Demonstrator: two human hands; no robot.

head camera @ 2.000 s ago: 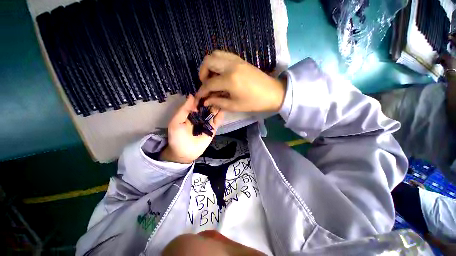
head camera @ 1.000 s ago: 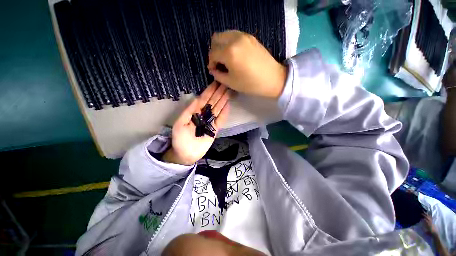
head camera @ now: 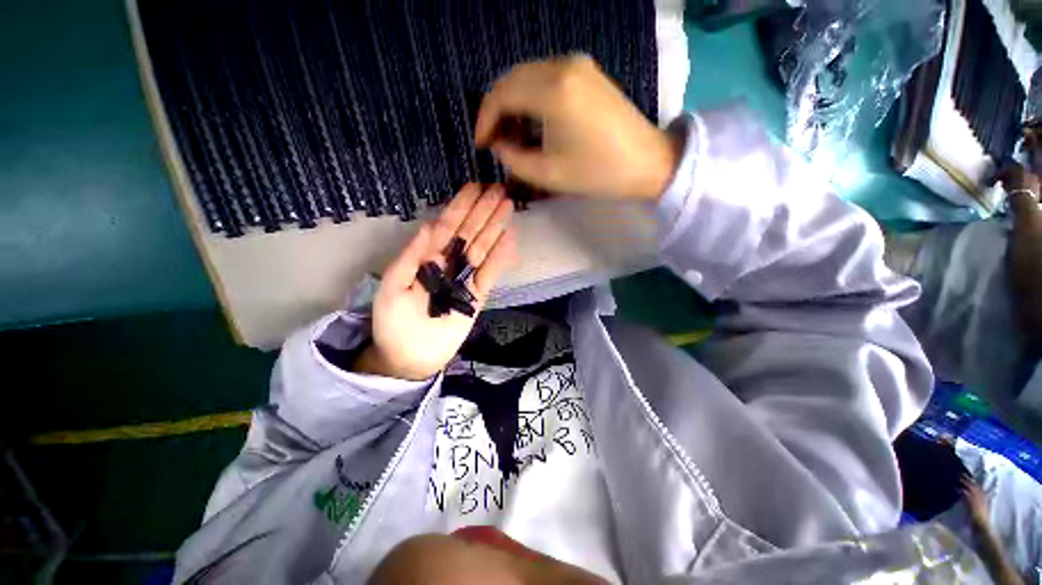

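My left hand (head camera: 432,297) is palm up with its fingers extended, below the near ends of the strips. Several small black fittings (head camera: 448,280) lie loose in its palm. My right hand (head camera: 571,131) is blurred and curled, back up, over the near part of the row of long black strips (head camera: 320,114). Whether it pinches a fitting cannot be told. The strips lie side by side, their near ends in an uneven line on a white lining sheet (head camera: 286,280).
The teal-green bench (head camera: 69,171) extends left of the sheet. A crinkled clear plastic bag (head camera: 840,80) lies to the right. Beyond it, another sheet with black strips (head camera: 988,86) sits by another person's hand (head camera: 1017,183). A yellow floor line (head camera: 149,432) shows at lower left.
My right hand has moved from the left palm up over the strips. My left palm has opened flatter. The strips and sheet have shifted right and up in view.
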